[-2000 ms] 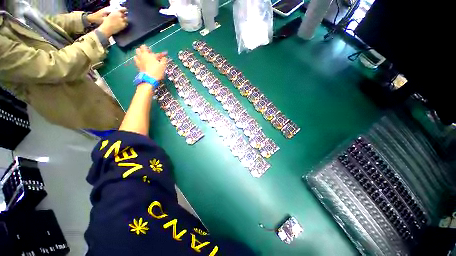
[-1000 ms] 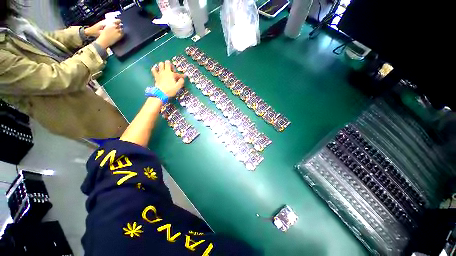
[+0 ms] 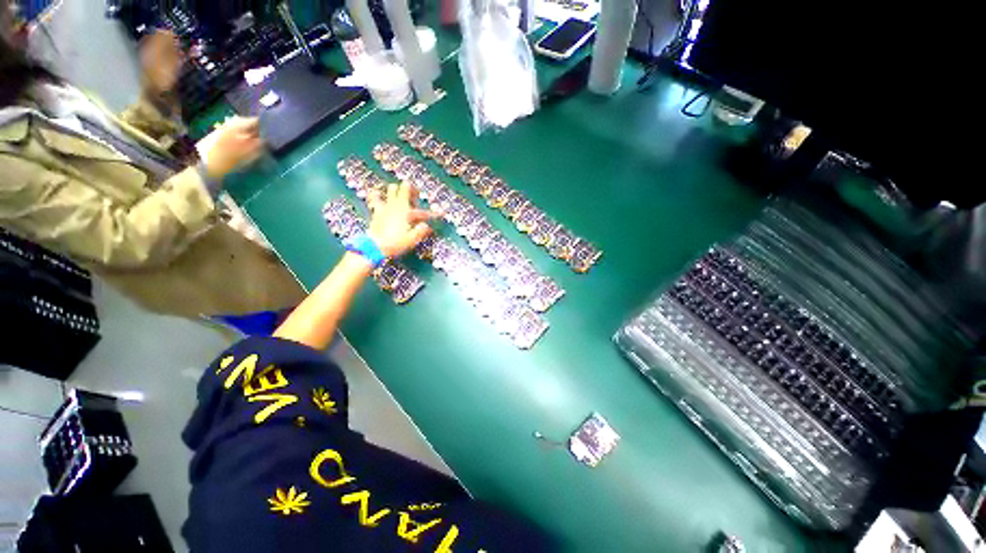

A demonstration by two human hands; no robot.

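My left hand [image 3: 398, 224] reaches over several long diagonal rows of small circuit boards [image 3: 495, 194]. Its fingers are apart and point away from me, over the rows nearer my left. No held item shows, and the hand hides some boards. A blue band is on the wrist. A single board with a thin wire [image 3: 593, 440] lies apart, nearer me. My right hand is not in view; a dark sleeve part shows at the right edge.
Clear ribbed trays [image 3: 746, 378] with dark parts lie at right. A plastic bag [image 3: 497, 70], white container [image 3: 384, 81] and phone [image 3: 565, 38] are at the back. A person in a tan coat [image 3: 119, 216] stands at left. A small item [image 3: 730, 543] is cut off at the bottom edge.
My left hand has moved nearer along the rows, uncovering boards at their far left ends. The view has shifted. The other person's hands have moved apart. A small item has appeared at the bottom edge.
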